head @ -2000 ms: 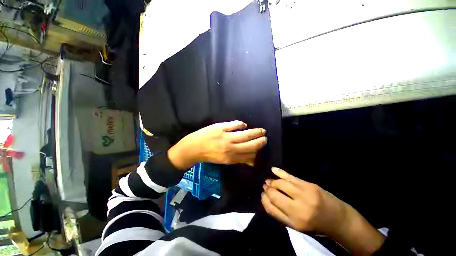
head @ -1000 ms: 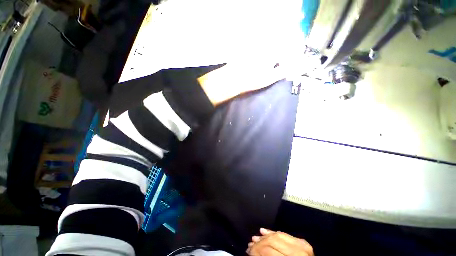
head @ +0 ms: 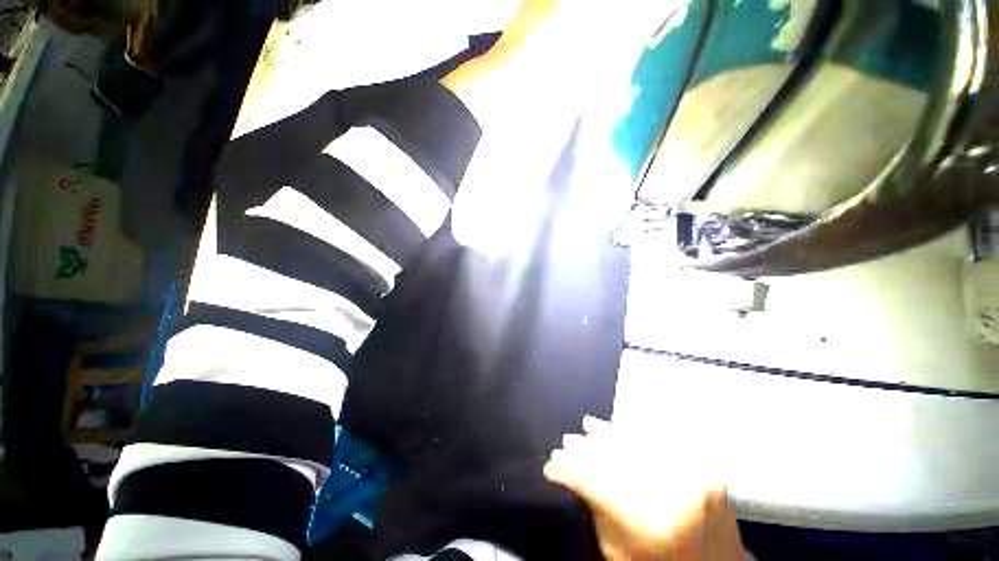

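Note:
A black fabric panel (head: 471,373) runs from the bright sewing area down into my lap, its straight right edge on the white table. My left hand (head: 524,132) reaches forward over the cloth beside the machine head (head: 756,121). Glare washes out its fingers, so its grip cannot be told. My right hand (head: 646,488) is low at the panel's right edge, fingers curled on the cloth edge; it is partly overexposed and cut off by the bottom edge. The needle area is lost in glare.
The white sewing table (head: 822,449) extends right, with a dark seam line across it. A shiny curved metal part (head: 865,225) is close to the camera. Blue crate parts (head: 348,482) show below my left sleeve. A pale printed bag (head: 77,236) is at far left.
The view has moved closer to the machine head, which now fills more of the upper right. My right hand shows higher in the picture. My left arm remains stretched forward over the cloth.

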